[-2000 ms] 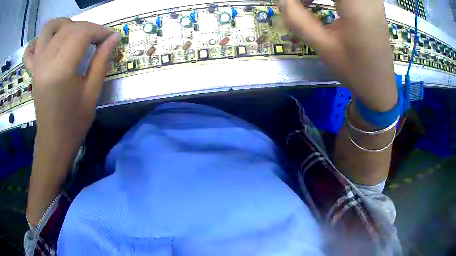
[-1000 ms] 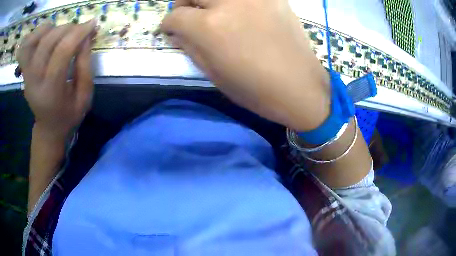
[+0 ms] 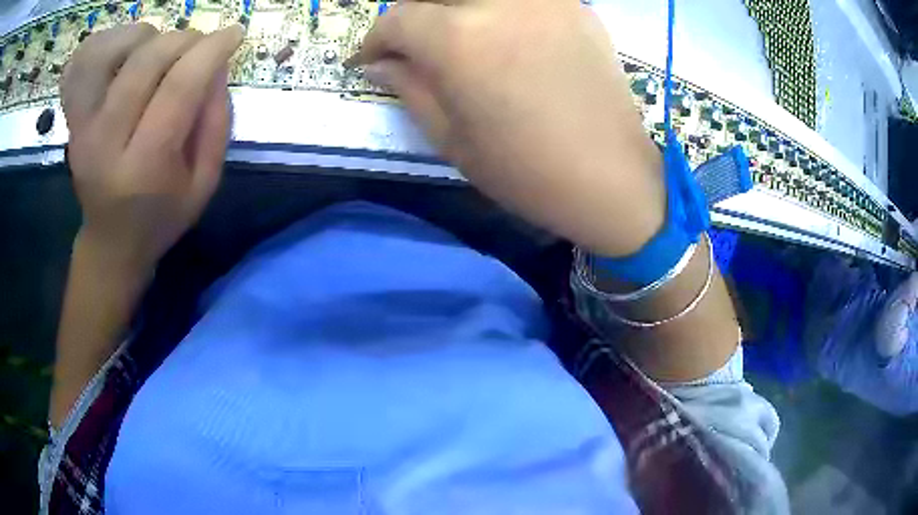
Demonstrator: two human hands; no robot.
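Observation:
A long circuit board panel [image 3: 292,50] lies along the rail at the top, with small blue upright parts and a red-brown part on it. My left hand [image 3: 151,121] is over the panel at the left, its fingers bent and the fingertips at the board; whether it holds a part cannot be seen. My right hand [image 3: 513,111] reaches over the panel, thumb and fingertips close together at the board; a small dark spot shows at the tips, too small to tell. The right hand and wrist cover part of the panel. A blue wrist strap [image 3: 659,246] sits above metal bracelets.
The white conveyor rail [image 3: 332,126] runs along the panel's front. More boards [image 3: 745,146] continue to the right. A sheet of yellow-black blocks [image 3: 785,50] lies at the upper right. A blue cord [image 3: 670,70] rises from the strap. Another person's sleeve [image 3: 856,332] shows at the right edge.
Since two seconds ago my right hand has moved left and nearer to my left hand. The view has shifted along the line. Over the last second both hands stay at the board with small movement.

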